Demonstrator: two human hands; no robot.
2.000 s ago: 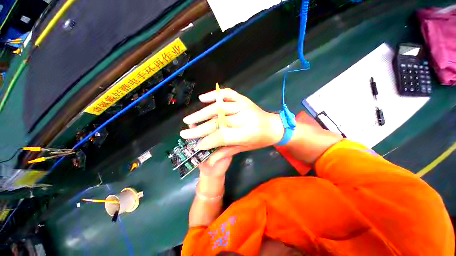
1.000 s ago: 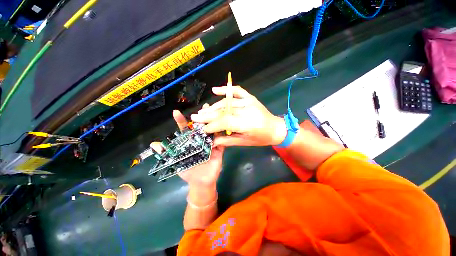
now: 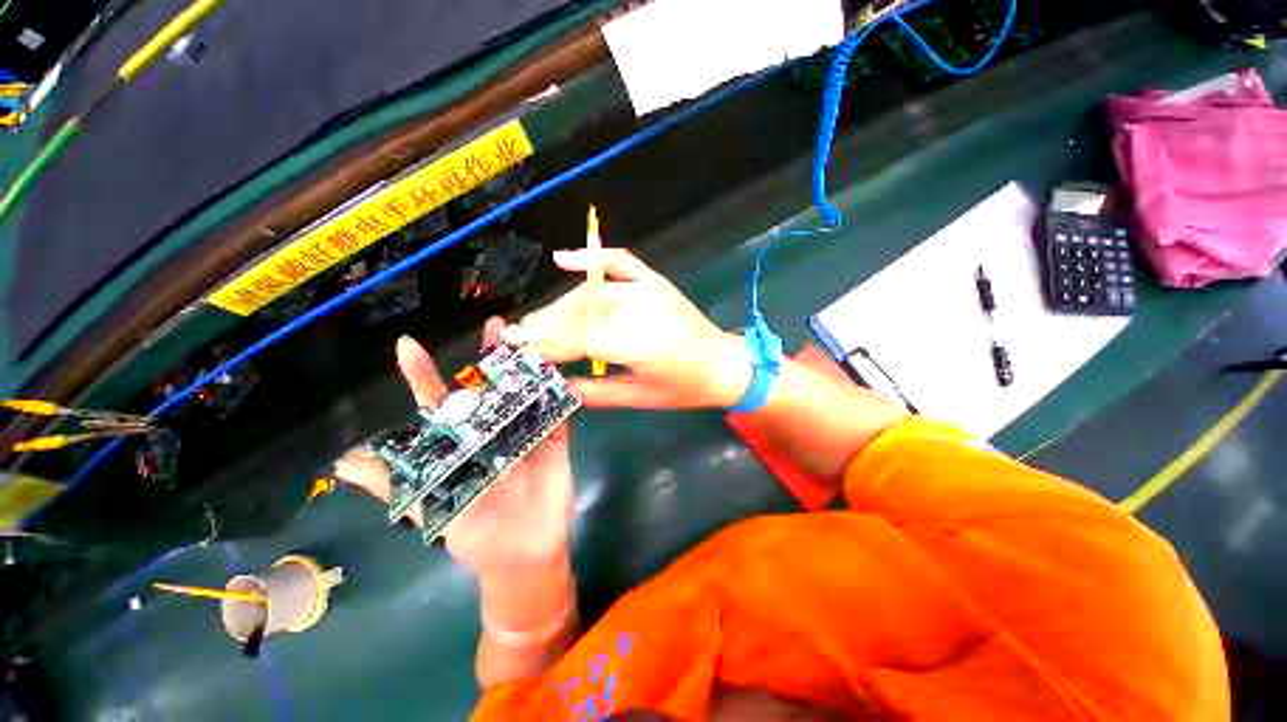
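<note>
Two circuit boards (image 3: 480, 430), dense with green, white and silver parts, lie one over the other, tilted. My left hand (image 3: 515, 494) holds them from below, palm up, its thumb and fingers showing beyond the edges. My right hand (image 3: 635, 332) is at the boards' upper right end, its fingertips touching or very near the corner. It also holds a slim yellow pointed stick (image 3: 596, 282), upright between the fingers. A blue wrist strap (image 3: 762, 367) is around my right wrist.
A cream cup (image 3: 292, 595) with a yellow stick stands at lower left. Yellow-handled tweezers (image 3: 57, 409) lie at far left. Dark boards (image 3: 497, 268) sit beyond a blue cable. At right are a clipboard with paper (image 3: 932, 353), pens, a calculator (image 3: 1087, 254) and a pink cloth (image 3: 1200, 176).
The right hand covered much of the boards earlier; now they show more fully, turned with their faces more toward the camera. The surroundings have shifted left in the view.
</note>
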